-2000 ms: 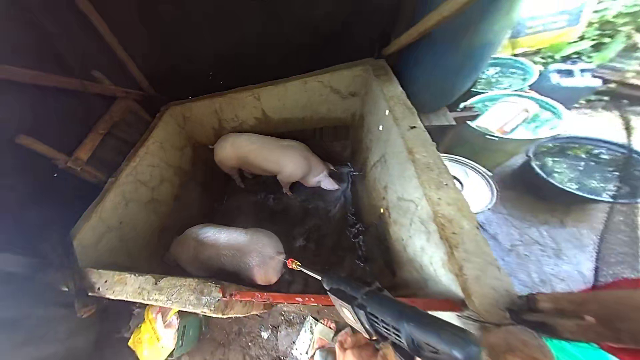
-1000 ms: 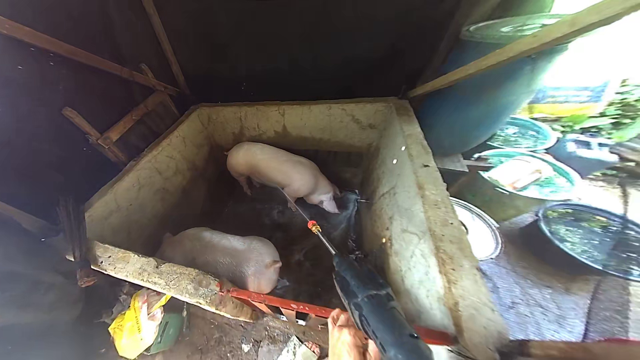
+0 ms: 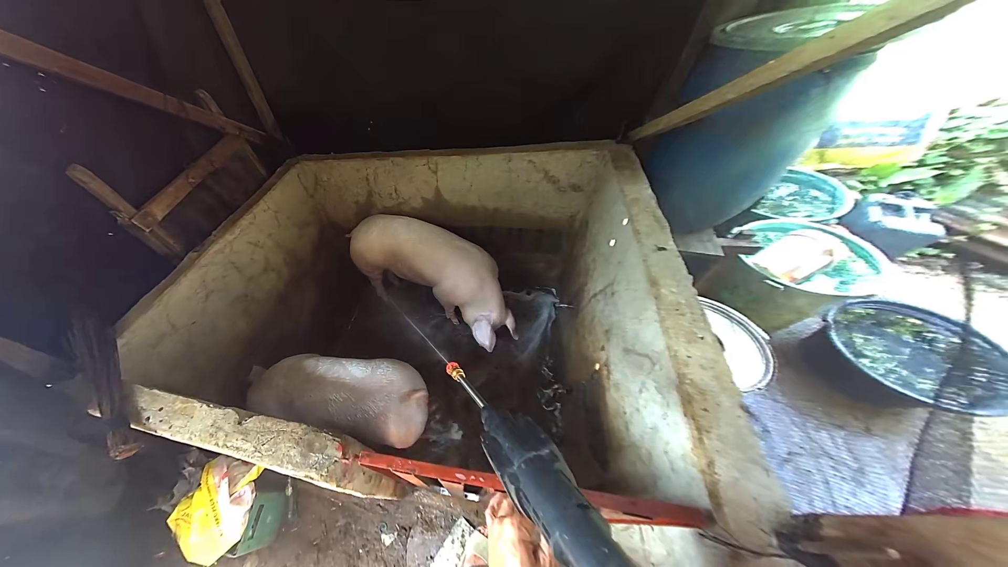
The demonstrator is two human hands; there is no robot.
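My left hand (image 3: 512, 535) is closed around the black body of a pressure washer spray gun (image 3: 535, 480), at the bottom centre. From its red-and-brass nozzle (image 3: 454, 370) a thin water jet runs up-left towards the hind legs of a standing pink pig (image 3: 433, 256). That pig's head is lowered near the pen's right side. A second pig (image 3: 342, 394), wet and greyish pink, is near the front wall. Both are inside a concrete pen (image 3: 677, 315) with a dark wet floor. My right forearm (image 3: 890, 539) shows at the lower right; its hand is below the frame.
A red metal bar (image 3: 654, 508) crosses the pen's front opening. Right of the pen are a blue drum (image 3: 709, 150), a water-filled black tub (image 3: 906, 346) and green-rimmed containers (image 3: 874, 272). A yellow plastic bag (image 3: 205, 512) lies at the lower left. Wooden beams (image 3: 795, 67) slant overhead.
The spray gun has swung to point up-left, with its jet now near the standing pig's hind legs. That pig has turned its head and front towards me. My right hand has left the view.
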